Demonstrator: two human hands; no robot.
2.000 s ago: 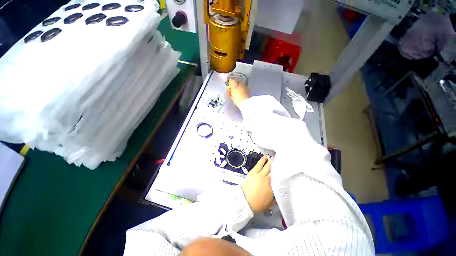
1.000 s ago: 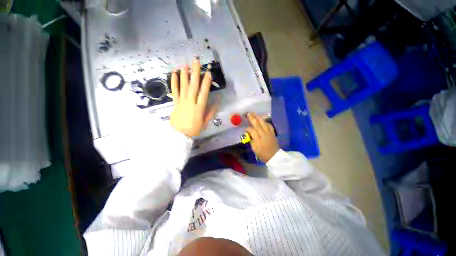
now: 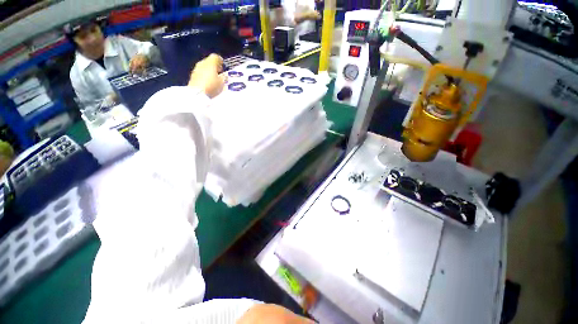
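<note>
My left hand (image 3: 209, 74) is at the left edge of the white foam tray stack (image 3: 272, 120), beside rows of black rings (image 3: 256, 78). Its fingers are curled down; whether they hold a ring cannot be told. My right hand is not in view. The black press fixture (image 3: 431, 197) with round seats lies at the back of the press table, close to the gold press head (image 3: 433, 130), with rings in its seats. The pale sliding plate (image 3: 399, 253) lies in front of it. A loose dark ring (image 3: 340, 204) lies left of the plate.
The control box (image 3: 355, 57) stands behind the stack. Small dark parts (image 3: 359, 178) and crumpled plastic (image 3: 483, 209) lie on the table. A green-yellow tool (image 3: 289, 279) is in the front tray. More trays (image 3: 41, 237) lie left. A person (image 3: 108, 60) sits across the bench.
The view has swung left and up. My left hand has gone from the fixture to the foam stack. My right hand has left view. The fixture has moved back towards the press head.
</note>
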